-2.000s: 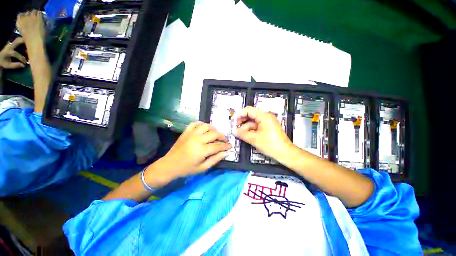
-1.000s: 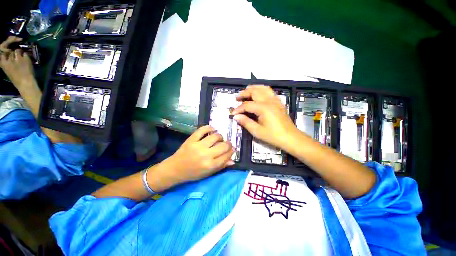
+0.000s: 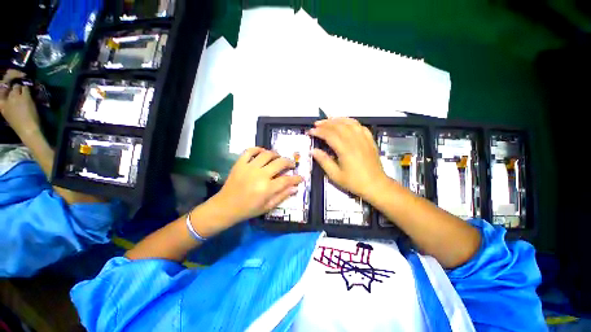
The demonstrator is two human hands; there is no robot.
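A black foam tray [image 3: 315, 207] with several slots lies across in front of me, a silvery phone frame unit in each. My left hand [image 3: 259, 181] rests over the left part of the leftmost unit [image 3: 289, 211], fingers bent. My right hand [image 3: 350, 155] is over the second slot and partly hides its unit, with its fingertips at the right edge of the leftmost unit. An orange flex cable [image 3: 297, 157] shows between my hands. I cannot tell whether either hand pinches something small.
Large white sheets [image 3: 285, 78], one edge saw-toothed, lie behind the tray on the green mat [image 3: 492, 84]. At left stands another black tray [image 3: 152, 123] with units, beside a person's hand [image 3: 16, 104] and blue sleeve. A blue bag-like thing [image 3: 74, 19] lies at the upper left.
My right hand's thumb and fingers have spread from their bent pose near the flex cable. My left hand has moved up the left unit. The neighbour's hand has shifted slightly.
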